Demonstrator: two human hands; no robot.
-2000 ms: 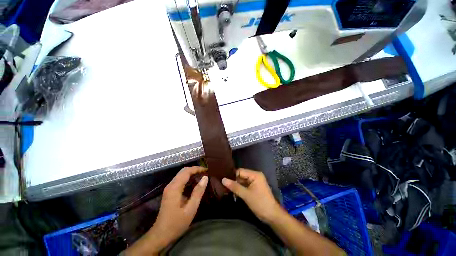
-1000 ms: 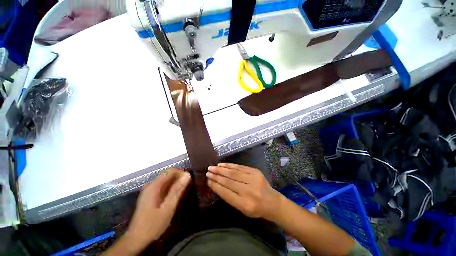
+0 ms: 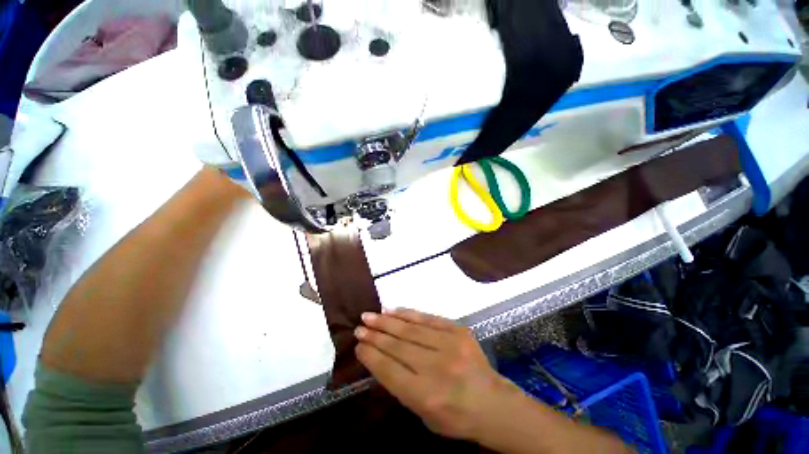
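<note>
A dark brown fabric strip (image 3: 344, 279) runs from under the needle area of the white sewing machine (image 3: 355, 97) down to the table's front edge. My right hand (image 3: 426, 363) lies flat with its fingertips on the strip's right side, near the front edge. My left forearm reaches behind the machine head; the left hand itself is hidden by the head. The metal guard (image 3: 266, 168) hides part of the needle area. A second brown strip (image 3: 568, 222) lies flat right of the needle. Scissors with yellow and green loops (image 3: 490, 195) lie under the machine arm.
A black fabric strip (image 3: 530, 75) drapes over the machine arm. A clear plastic bag with dark contents (image 3: 40, 226) lies at the left. Blue tape (image 3: 748, 168) wraps the table edge at right. A blue crate (image 3: 621, 408) and dark garments (image 3: 710, 328) are below right.
My left hand has left the strip's lower end and reached behind the machine head. My right hand stays on the strip, now over the table edge. The view has shifted, showing more of the machine's top.
</note>
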